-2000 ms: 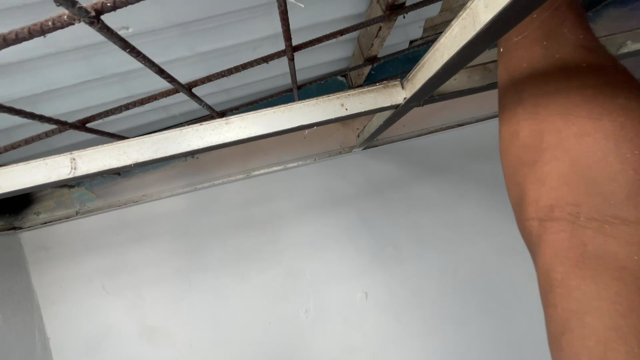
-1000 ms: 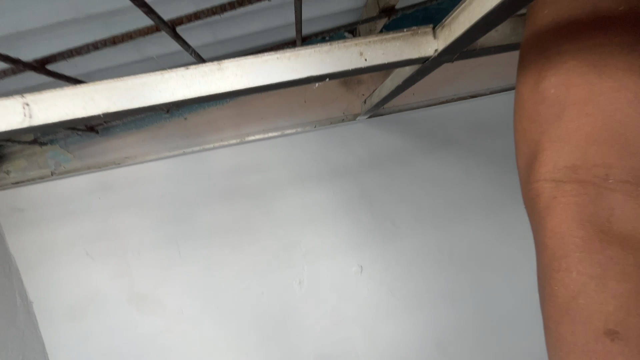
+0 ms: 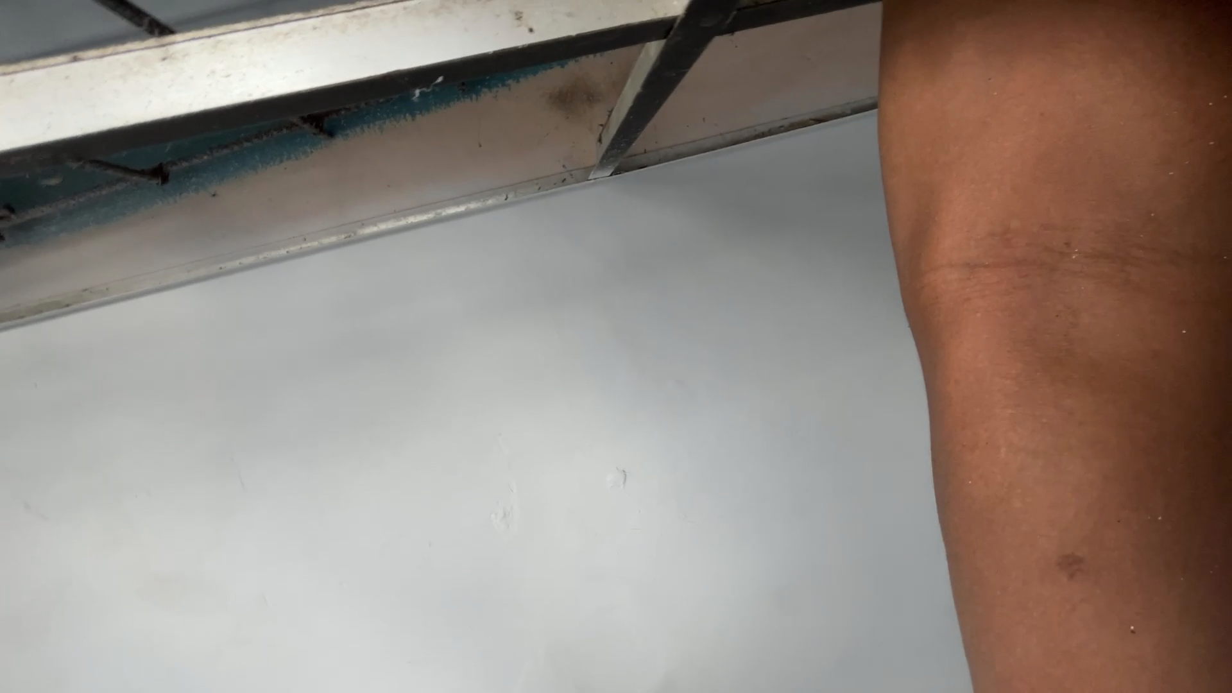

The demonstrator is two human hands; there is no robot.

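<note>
A raised bare arm [image 3: 1068,318], bent skin creases at its elbow, fills the right side of the head view. Its hand lies beyond the top edge, so what it holds or touches is hidden. Neither my left hand nor my right hand shows. Left of the arm, a pale metal ceiling-frame bar [image 3: 337,53] slants across the top. A crossbar [image 3: 664,87] joins it to the narrow metal edge strip [image 3: 385,229] along the wall.
Below the frame spreads a pale grey wall [image 3: 433,433] with small surface blemishes. Above the edge strip runs a wall band [image 3: 462,135] with blue paint at its upper part. Dark rusty rods [image 3: 135,14] show at the upper left, behind the frame.
The view has shifted, so the frame sits higher and less of the rod grid and corrugated roofing shows. The arm remains at the right.
</note>
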